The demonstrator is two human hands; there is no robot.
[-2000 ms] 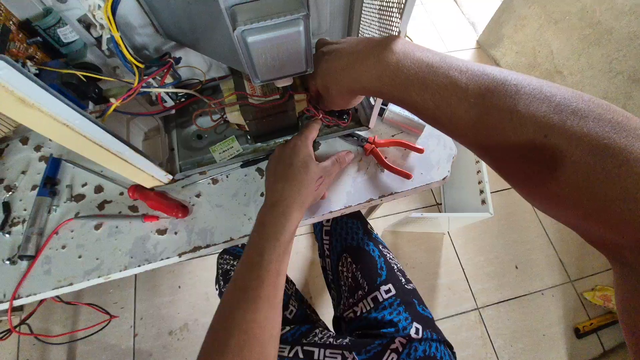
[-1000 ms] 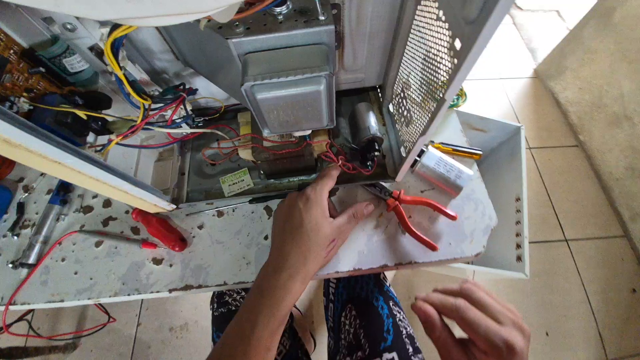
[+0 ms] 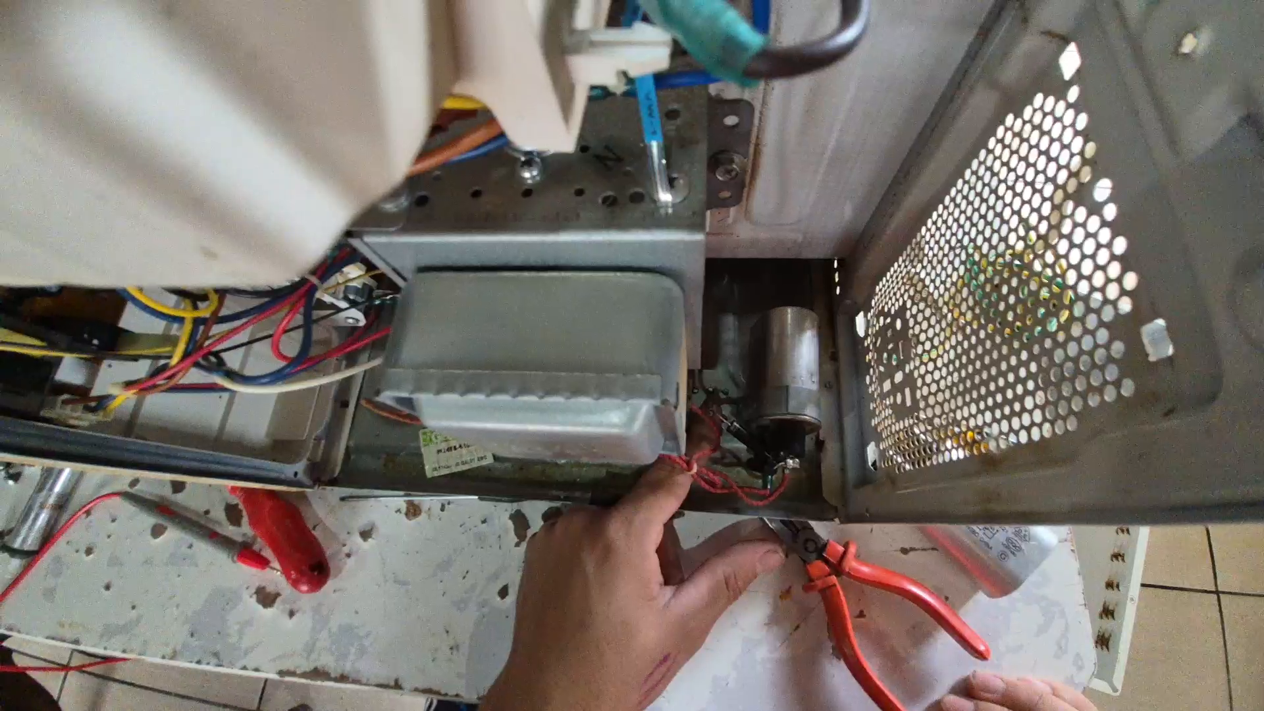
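Note:
My left hand (image 3: 632,583) reaches up to the front edge of the open appliance chassis, its index fingertip against thin twisted red wires (image 3: 726,479). Whether it pinches them is hidden. Its thumb points towards the jaws of the red-handled pliers (image 3: 839,583), which lie on the worn white board. Only the fingers of my right hand (image 3: 1022,691) show at the bottom edge, below the pliers; what they hold, if anything, cannot be seen. Inside the chassis, a silvery cylindrical capacitor (image 3: 787,365) stands right of a grey metal box-shaped housing (image 3: 533,365), and the red wires run near its dark base.
A perforated metal panel (image 3: 997,296) rises at right. A loose silver cylinder (image 3: 1002,558) lies below it. A red-handled tool (image 3: 281,538) and a test probe (image 3: 193,528) lie on the board (image 3: 415,583) at left. Coloured wires (image 3: 247,346) fill the left bay.
My right hand was at the wires in the chassis two seconds ago, then drew back to the lower right. My left hand has stayed by the red wires. The view has moved closer.

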